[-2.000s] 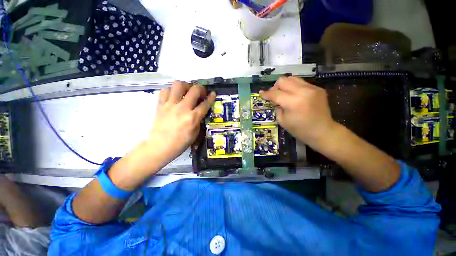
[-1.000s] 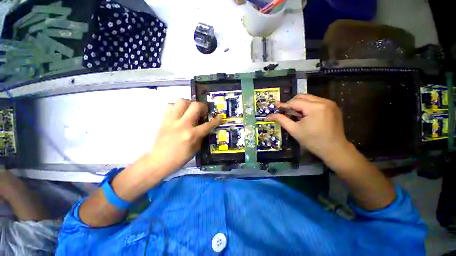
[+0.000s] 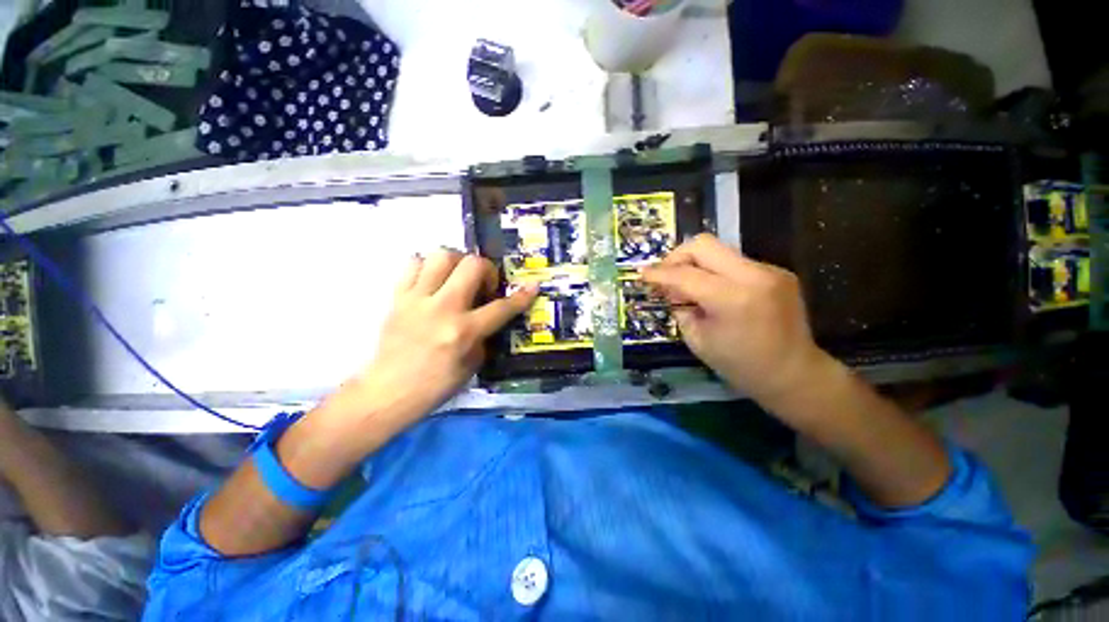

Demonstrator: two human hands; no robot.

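A black wave solder pallet (image 3: 483, 207) lies across the rails in front of me. It holds yellow-edged circuit boards (image 3: 646, 219) in two rows, packed with small parts. A green hold-down bar (image 3: 600, 219) lies across their middle. My left hand (image 3: 435, 322) rests at the pallet's left side, its index fingertip on the boards near a yellow part. My right hand (image 3: 744, 314) is over the right-hand boards, thumb and index finger close together just right of the bar. Whether the right fingertips grip a part cannot be told.
Conveyor rails (image 3: 304, 185) run along both sides of the pallet. Other pallets' boards show at far left (image 3: 17, 318) and far right (image 3: 1058, 277). Behind are green strips (image 3: 116, 73), a polka-dot cloth (image 3: 304, 91), a dark-and-silver object (image 3: 494, 78) and a white cup (image 3: 632, 37). Another person's arm (image 3: 49, 480) shows at left.
My right hand has moved from the upper right board down to the gap between the rows. My left hand has moved down from the pallet's top left. The view has shifted slightly.
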